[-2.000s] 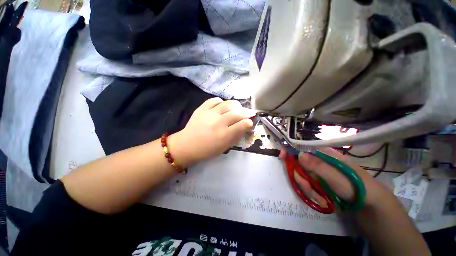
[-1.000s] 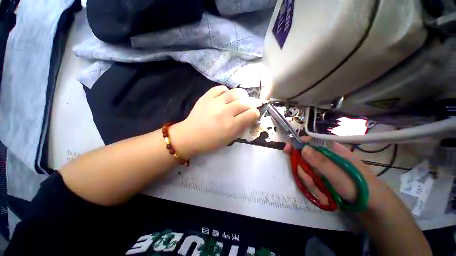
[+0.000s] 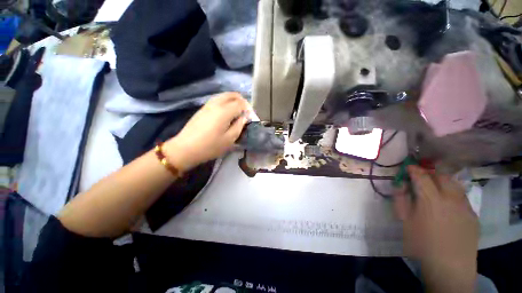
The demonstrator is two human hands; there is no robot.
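Note:
My left hand (image 3: 212,131) pinches the dark fabric piece (image 3: 177,191) at its edge, left of the needle area of the sewing machine (image 3: 309,74). A small white piece (image 3: 250,114) shows at its fingertips, and a grey bit of fabric (image 3: 263,139) lies just right of them. My right hand (image 3: 438,212) is blurred, at the right of the table, with its fingers on the green and red handles of the scissors (image 3: 404,171). The blades are hidden or too blurred to see.
A phone (image 3: 360,142) with a bright screen lies behind the worn machine bed (image 3: 320,164). A thin dark cord (image 3: 373,180) loops beside it. A grey fabric stack (image 3: 57,126) lies far left. Bunched dark and grey fabric (image 3: 163,51) lies behind my left hand.
My right hand has carried the scissors away from the needle area to the right. My left hand has drawn back slightly left, and the dark fabric is now bunched under it. The view has shifted.

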